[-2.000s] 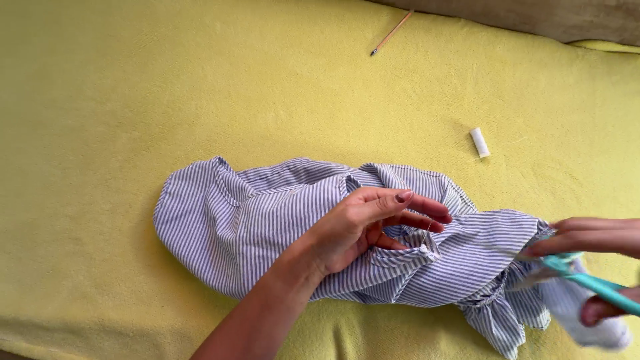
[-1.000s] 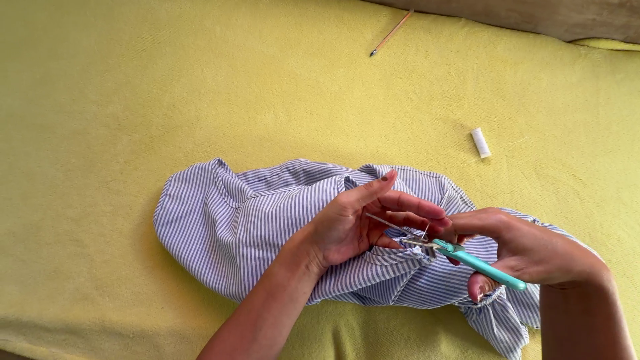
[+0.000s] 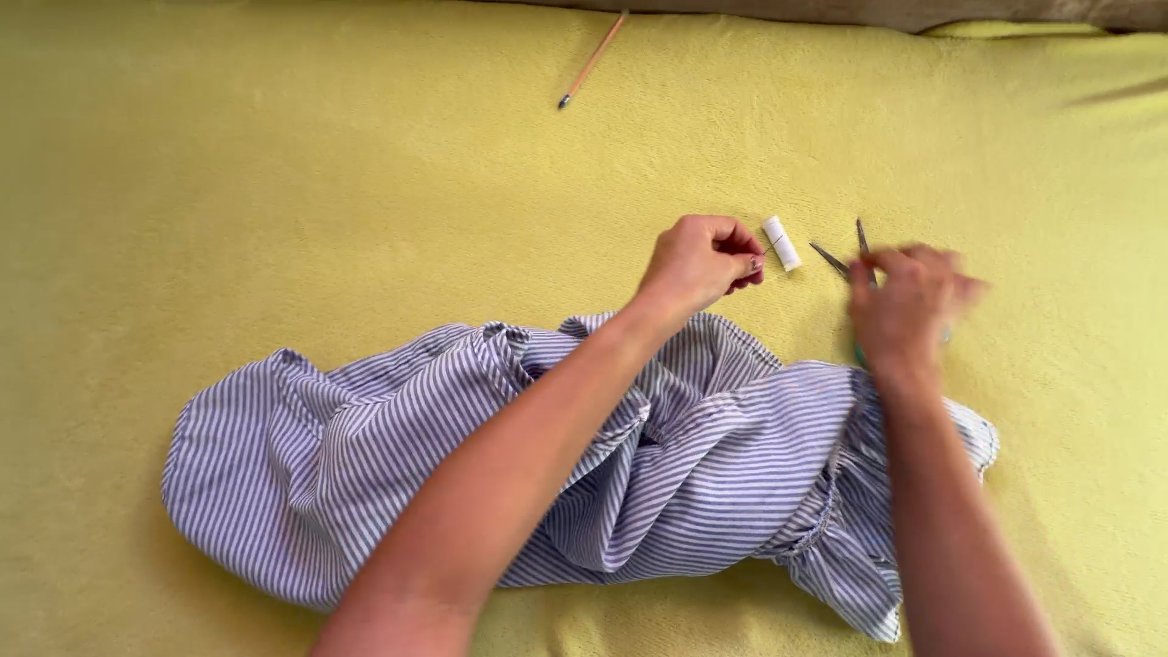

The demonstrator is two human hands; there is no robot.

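Note:
A blue-and-white striped cloth garment [image 3: 712, 484] lies crumpled under my forearms. Above it, my left hand [image 3: 707, 255] pinches a thin sewing needle [image 3: 774, 246] between thumb and fingers, its end at a white thread spool [image 3: 782, 244]. My right hand [image 3: 908, 306], blurred by motion, is over the teal-handled scissors [image 3: 862, 260]. Their blades point away from me, spread apart, to the right of the spool; the handles are mostly hidden by the hand, so its hold on them is unclear.
A thin wooden pencil or stick [image 3: 595, 59] with a dark tip lies near the far edge. Yellow fleece blanket [image 3: 319, 182] covers the surface, with a brown edge [image 3: 776, 11] behind it.
Both hands have left the garment and moved up toward the spool. The scissors, earlier held at the cloth by my right hand, are now beside the spool.

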